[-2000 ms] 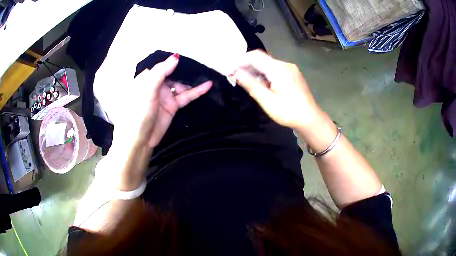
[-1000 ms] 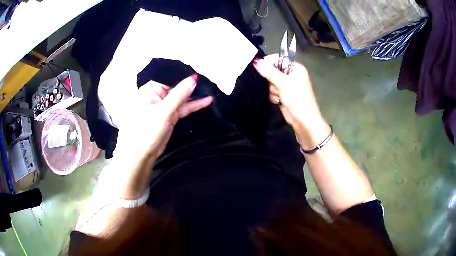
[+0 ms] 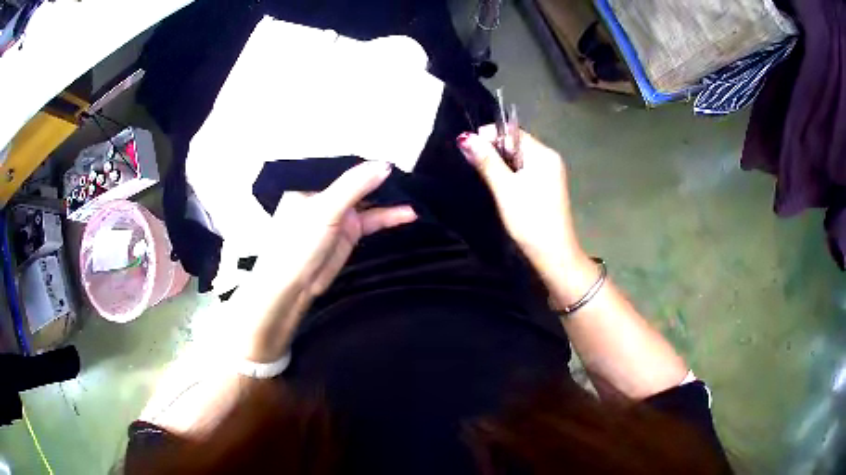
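Note:
A broad white fabric panel point(image 3: 315, 93) lies over a black garment point(image 3: 455, 199) on my lap, its right corner squared. My left hand point(image 3: 339, 223) is at the panel's lower edge, thumb and a finger apart around dark cloth below the panel; whether they pinch it is hard to tell. My right hand point(image 3: 524, 181) is right of the panel, off the white fabric, with small silver snips point(image 3: 508, 130) in it, blades pointing up. Its thumb and fingertip are close together; any needle or thread there is too fine to make out.
At left are a white-topped table edge point(image 3: 83, 65), a box of small spools point(image 3: 107, 176) and a translucent pink bin point(image 3: 121, 264) on the greenish floor. At upper right are folded grey-beige cloth point(image 3: 700, 46) with blue edging and hanging purple cloth point(image 3: 802, 121).
The white panel's right part has shifted left and folded differently. My right hand has moved away from the panel, then slightly down and left, tilting the snips. My left hand has moved right and down.

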